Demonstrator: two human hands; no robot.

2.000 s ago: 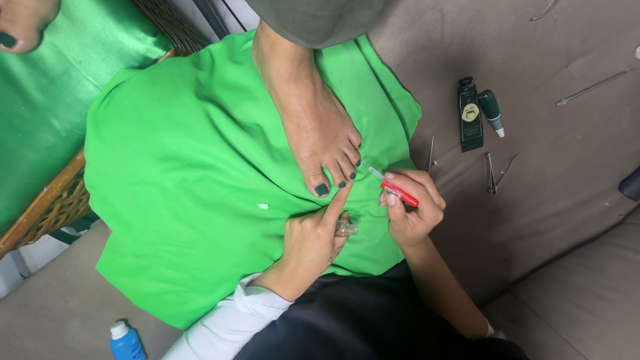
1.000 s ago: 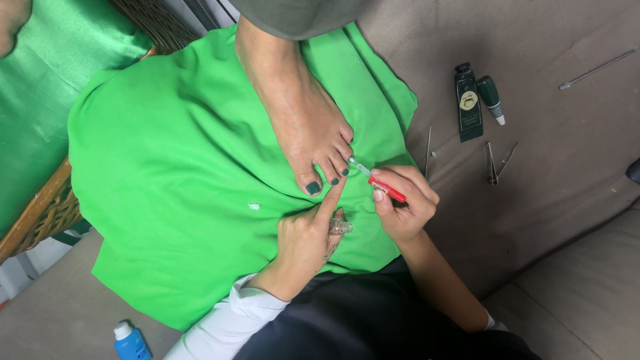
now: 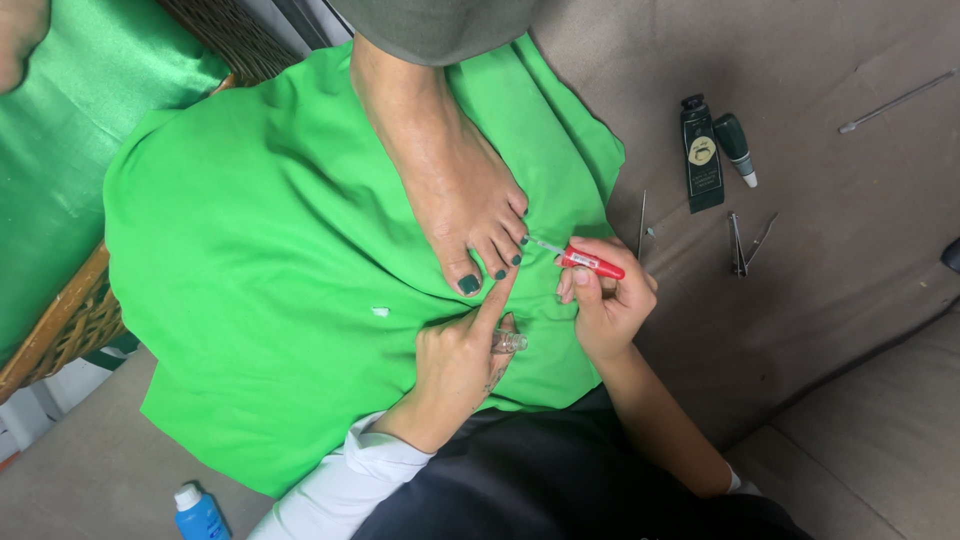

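A person's bare foot (image 3: 457,187) with dark green polish on its toenails rests on a bright green cloth (image 3: 262,300). My right hand (image 3: 611,300) holds a nail polish brush by its red cap (image 3: 592,262), and the thin brush tip is at the nail of the fourth toe. My left hand (image 3: 465,352) has its index finger extended to the toes, its tip by the third toe. Between the fingers and thumb of that hand is a small clear glass bottle (image 3: 510,342), its open neck pointing right.
To the right on the brown upholstery lie a dark tube (image 3: 702,157), a small green bottle with a white tip (image 3: 735,146), nail clippers (image 3: 739,251) and thin metal tools (image 3: 896,103). A blue bottle (image 3: 201,516) stands at lower left. A wicker basket (image 3: 64,330) holds green satin.
The brush in my right hand has moved from beside the toes to the fourth toe's nail. My left hand keeps its index finger at the toes and still holds the glass bottle.
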